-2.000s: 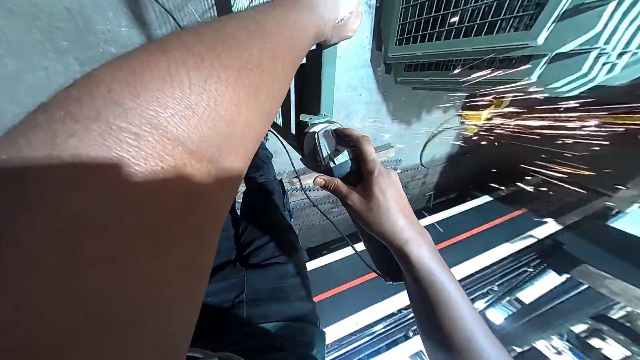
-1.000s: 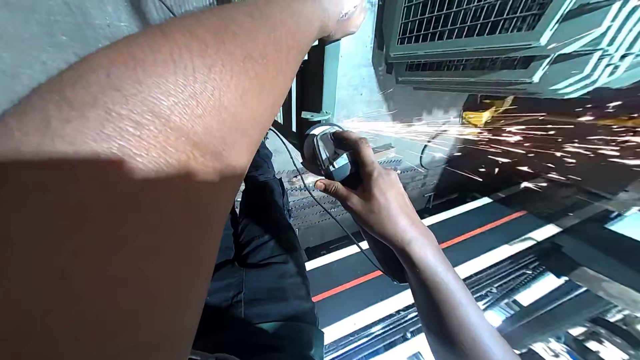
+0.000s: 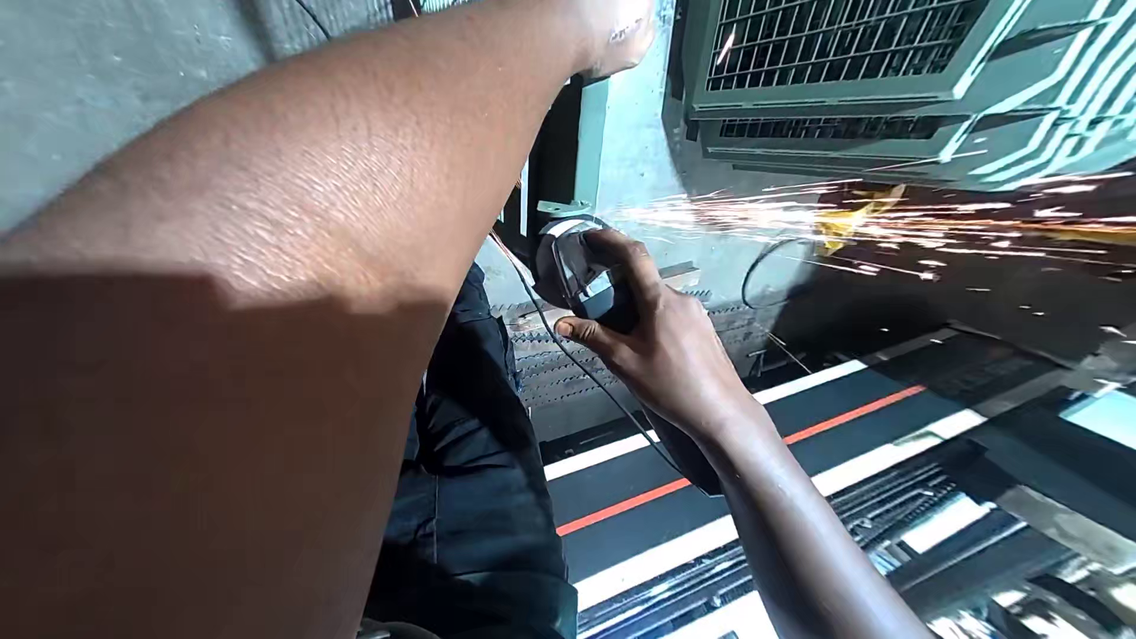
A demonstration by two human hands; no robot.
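Note:
My right hand [image 3: 657, 337] is wrapped around the head of a dark angle grinder [image 3: 612, 302], thumb on one side and fingers on the other. The grinder's round guard [image 3: 555, 266] lies against the end of a pale green metal frame piece [image 3: 593, 146], near a small tab. Sparks [image 3: 710, 215] stream from there to the right. At the top edge, my left hand [image 3: 621, 35] is beside the upper part of the frame, partly cut off; its fingers and anything in them are hidden. My left forearm covers much of the left side.
Green metal frames with mesh [image 3: 834, 49] stand at the upper right. A yellow object [image 3: 843, 226] lies within the sparks. A thin cable [image 3: 568, 355] runs beside the grinder, and toothed metal strips [image 3: 559, 368] lie below it. A striped dark surface [image 3: 639, 524] and metal bars are at the lower right.
Two seconds ago the sparks showed mainly farther right, around the yellow object; now a dense stream reaches back close to the grinder. Both hands have stayed in nearly the same place.

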